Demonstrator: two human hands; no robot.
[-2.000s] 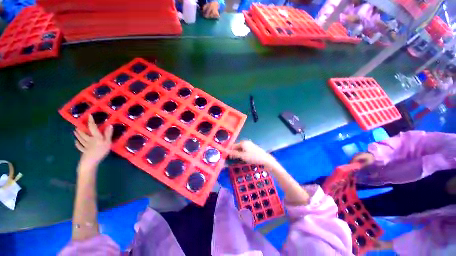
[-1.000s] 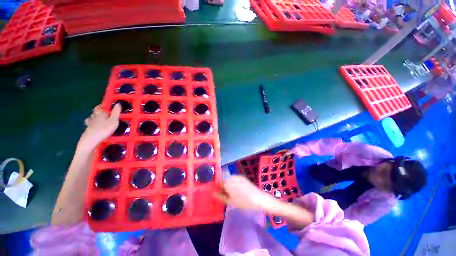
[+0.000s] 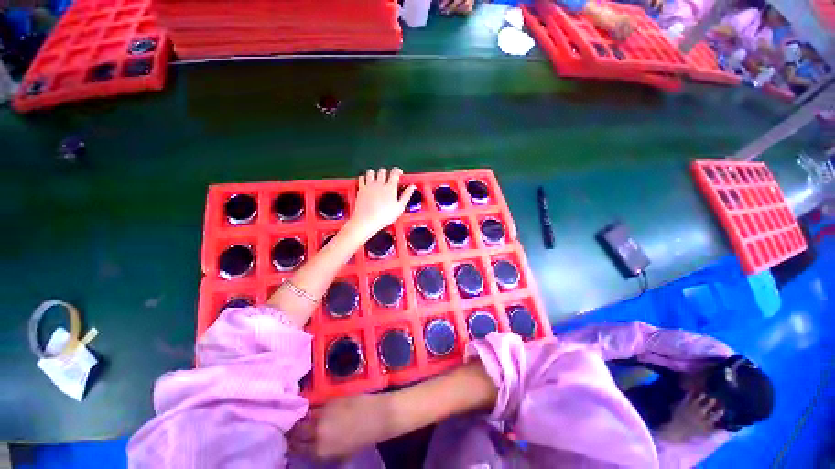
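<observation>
The red compartment tray (image 3: 362, 280) lies lengthwise on the green bench in front of me, with round black watch bodies (image 3: 387, 289) in its visible pockets. My left hand (image 3: 380, 199) rests on the far side of the tray, palm down, fingers apart and reaching over the far rim. My left forearm and sleeve cross the tray and hide its near left part. My right hand (image 3: 343, 427) is at the tray's near edge, left of centre. It is blurred, and whether its fingers grip the edge cannot be told.
A black pen-like stick (image 3: 546, 218) and a black box with a cable (image 3: 624, 249) lie right of the tray. Stacked red trays (image 3: 279, 27) stand at the back. A tape roll (image 3: 55, 332) lies left. A person (image 3: 696, 385) is at lower right.
The tray has turned clockwise from upright to lengthwise across the view. My left hand moved to its far rim. My right hand moved from its right corner to the near edge, further left.
</observation>
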